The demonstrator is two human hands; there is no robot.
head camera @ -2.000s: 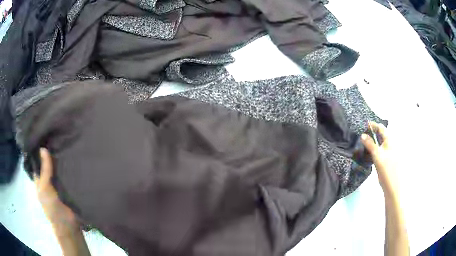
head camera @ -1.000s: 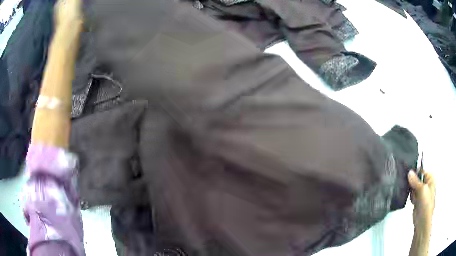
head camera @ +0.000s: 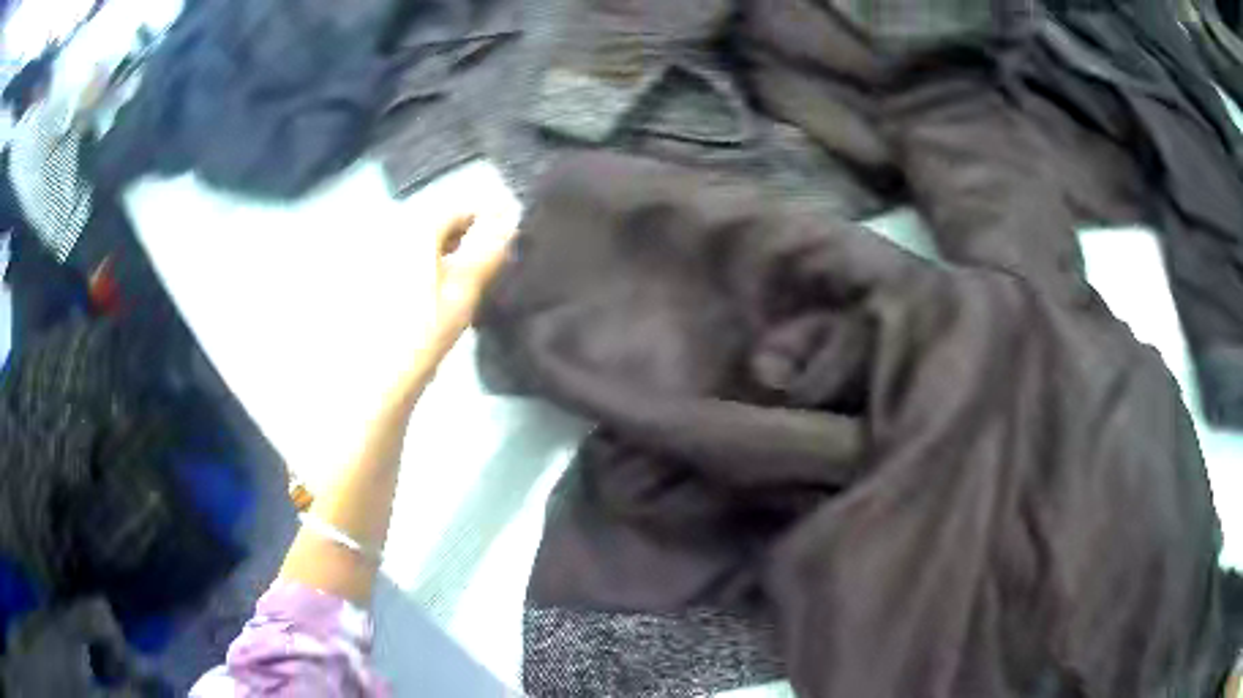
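Note:
The jacket (head camera: 954,450) lies heaped across the middle and right of the view, its smooth dark brown lining outward and in loose folds. A speckled grey tweed band (head camera: 641,652) shows at its lower edge. My left hand (head camera: 480,252) is at the jacket's upper left edge, blurred and overexposed, with the fingers closed at the cloth; the fingertips are hard to see. My right hand is not seen; only a small tan patch shows at the bottom right corner, too little to identify. No snips are visible.
More tweed and dark-lined jackets (head camera: 1009,150) lie at the far side of the white table (head camera: 327,314). A dark navy cloth bundle (head camera: 259,109) is at the upper left. Beyond the table's left edge are dark garments (head camera: 96,450) with blue beneath.
The view has shifted left, showing the table's left edge. My left hand has come down from the top left to the jacket's edge. The jacket is bunched differently, and my right hand has left view.

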